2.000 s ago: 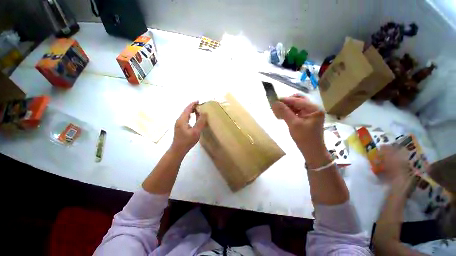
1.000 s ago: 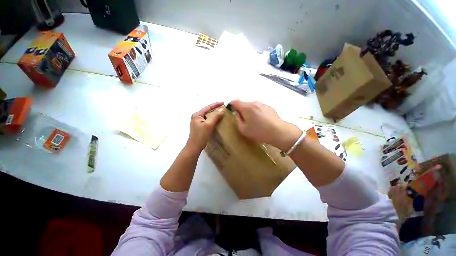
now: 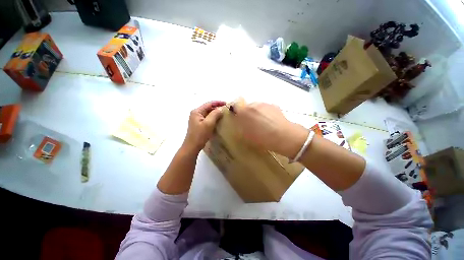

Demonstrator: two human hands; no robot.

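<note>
A plain brown carton (image 3: pixel 254 170) with dark print lies on the white table in front of me, its far end between my hands. My left hand (image 3: pixel 204 124) pinches the carton's far edge with thumb and fingers. My right hand (image 3: pixel 259 127), slightly blurred, is closed at the same end, over the carton top. A small dark tip of the cutter (image 3: pixel 231 108) shows at its fingertips; the rest of the cutter is hidden in the fist. A glossy tape strip runs along the carton's top, partly under my right wrist.
Orange retail boxes (image 3: pixel 122 53) stand at the back left. A second cutter (image 3: pixel 85 161), a clear plastic tray (image 3: pixel 26 144) and yellow paper (image 3: pixel 136 133) lie left. An open brown carton (image 3: pixel 351 76) stands back right. Printed boxes (image 3: pixel 405 157) and another carton (image 3: pixel 447 170) are at right.
My right hand came down from holding the cutter raised to the carton's far end, beside my left hand. The view shifted right. The neighbour's hands at right have left view.
</note>
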